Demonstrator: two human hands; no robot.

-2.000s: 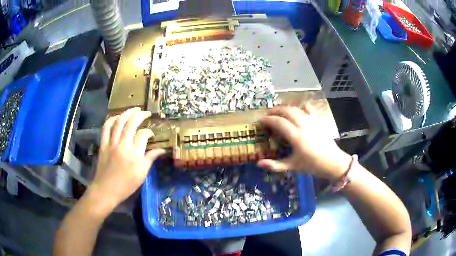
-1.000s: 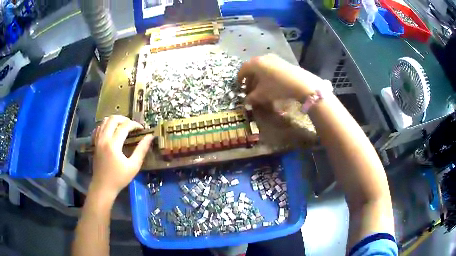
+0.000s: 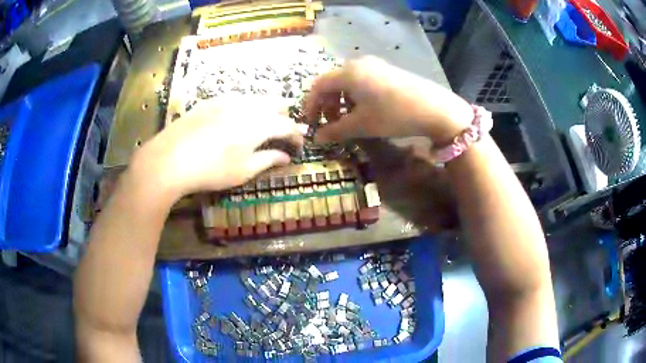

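Observation:
The heap of small silvery connectors (image 3: 244,76) lies on the work plate behind the near fixture. The brass-coloured near fixture (image 3: 291,209) has a row of several slots, a thin green strip and dark red blocks along its front. My left hand (image 3: 219,145) reaches over the fixture's left part, fingertips at the heap's front edge. My right hand (image 3: 365,103) is over the heap's right side, fingers bent towards the connectors, close to the left fingertips. The hands cover part of the heap; whether either holds a connector is too small to tell.
The blue front tray (image 3: 303,287) with scattered connectors is below the work plate (image 3: 382,35). The far fixture (image 3: 255,25) lies at the back. A blue tray (image 3: 49,159) stands at left. A white fan (image 3: 609,131) stands on the green bench at right.
My left hand has left the fixture's left end and moved right and up to the heap. My right hand has left the fixture's right end and reached into the heap. The view has shifted.

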